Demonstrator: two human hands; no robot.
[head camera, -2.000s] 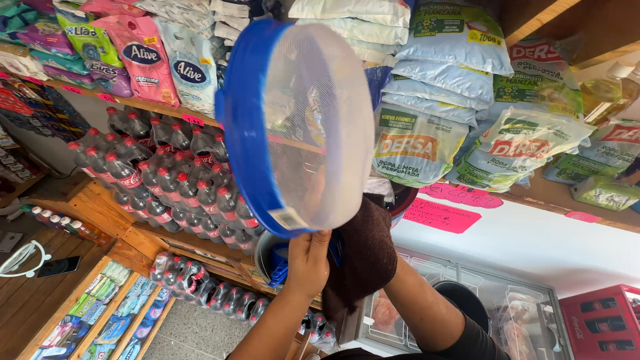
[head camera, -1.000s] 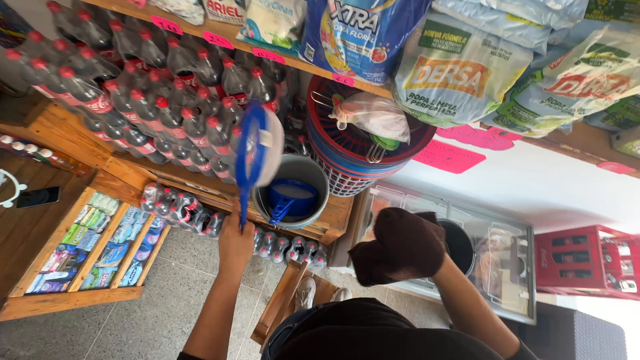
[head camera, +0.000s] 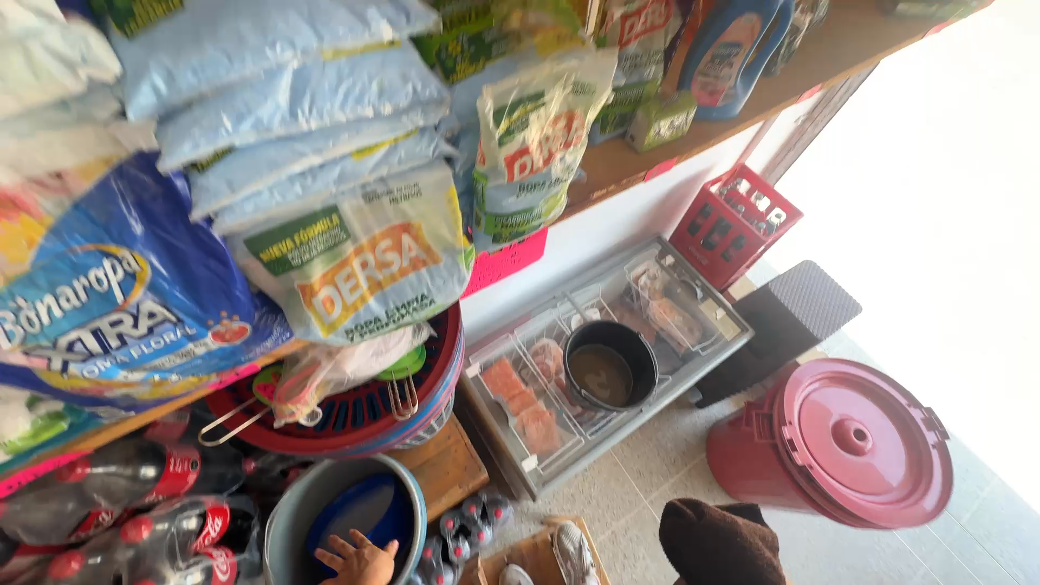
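Note:
My left hand (head camera: 359, 561) is over a grey bucket (head camera: 278, 496) at the bottom, its fingers spread and nothing gripped. Inside the bucket lies a blue-rimmed strainer (head camera: 366, 508), just beyond the fingertips. A dark brown cloth (head camera: 719, 540) is at the bottom right and covers my right hand, whose fingers are hidden. Up and to the left of the cloth, a black bucket (head camera: 609, 364) holding murky liquid stands on the glass top of a chest freezer (head camera: 520, 479). Packaged meat shows through the glass.
A shelf (head camera: 601, 183) with detergent bags (head camera: 374, 260) runs across the top. Stacked red baskets (head camera: 325, 443) stand beside the grey bucket, near cola bottles (head camera: 146, 471). At right are a lidded red bin (head camera: 877, 455), a red crate (head camera: 723, 227) and a dark stool (head camera: 812, 301). Shoes (head camera: 573, 552) show below.
The blue-rimmed strainer was in my left hand; now the hand is open above the grey bucket. The brown cloth stays with my right hand. The view has swung right and closer to the shelf.

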